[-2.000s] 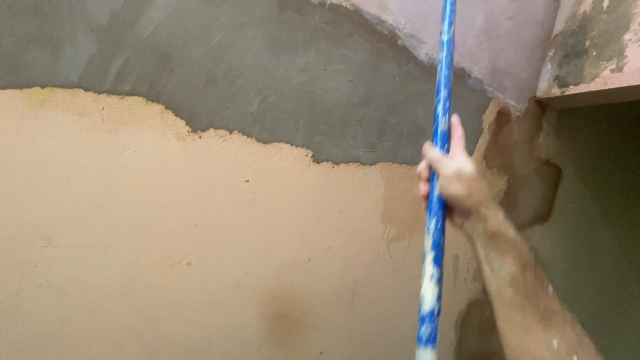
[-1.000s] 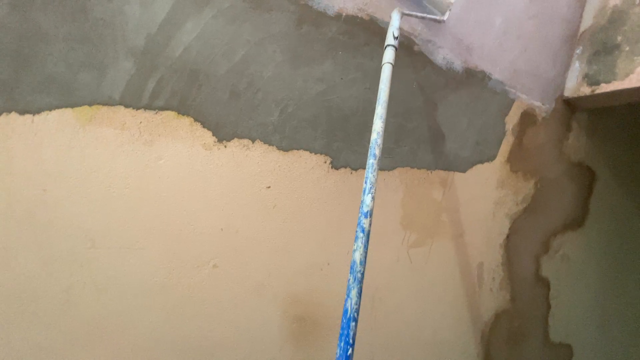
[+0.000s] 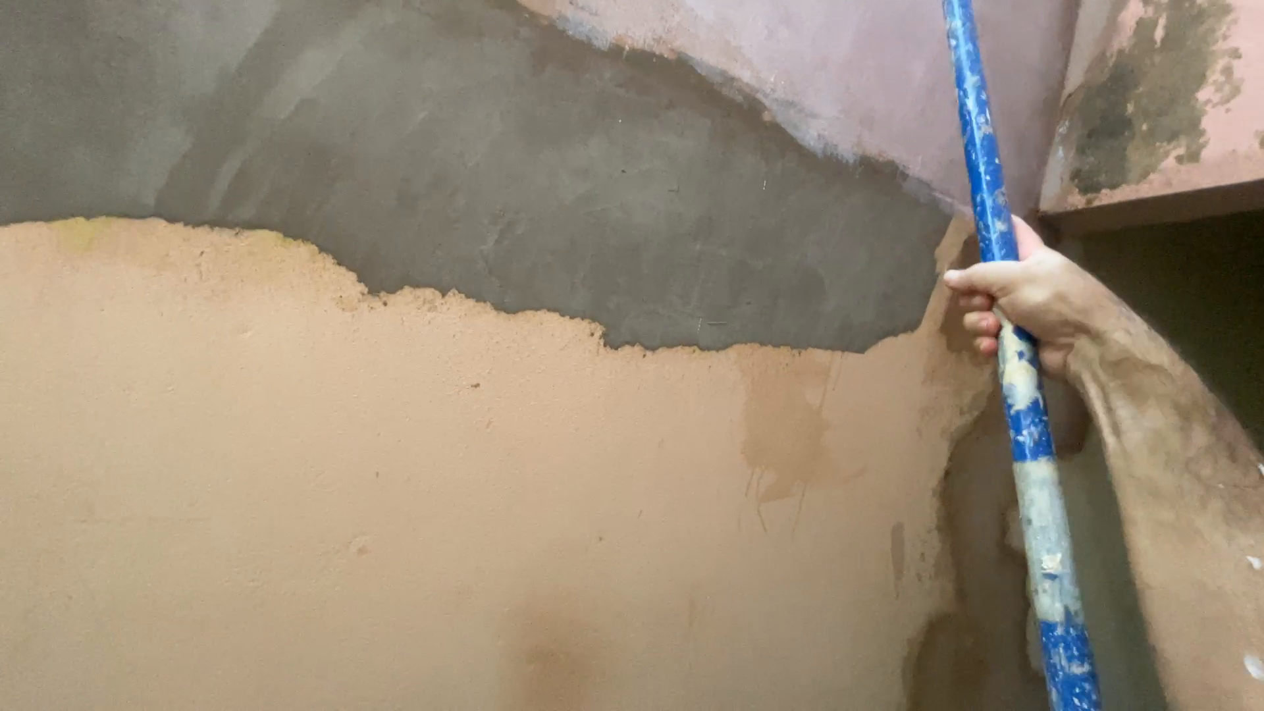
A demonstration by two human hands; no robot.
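My right hand is closed around a blue extension pole spattered with pale paint or plaster. The pole stands nearly upright at the right, leaning a little to the left at its top, and runs out of view above and below. Its upper end is hidden beyond the top edge. Behind it is a wall with a band of grey plaster that has a ragged lower edge. Bare, peach-coloured wall lies below the band. My left hand is out of view.
Above the grey band is a pinkish plaster surface. At the upper right, a patchy pink and grey boxed section juts out over a dark recess. Brown damp-looking stains run down the corner behind the pole.
One second ago no hand was in view and the pole leaned right, with a flat tool at its top. Now my right hand grips the pole farther right, and the tool is out of view.
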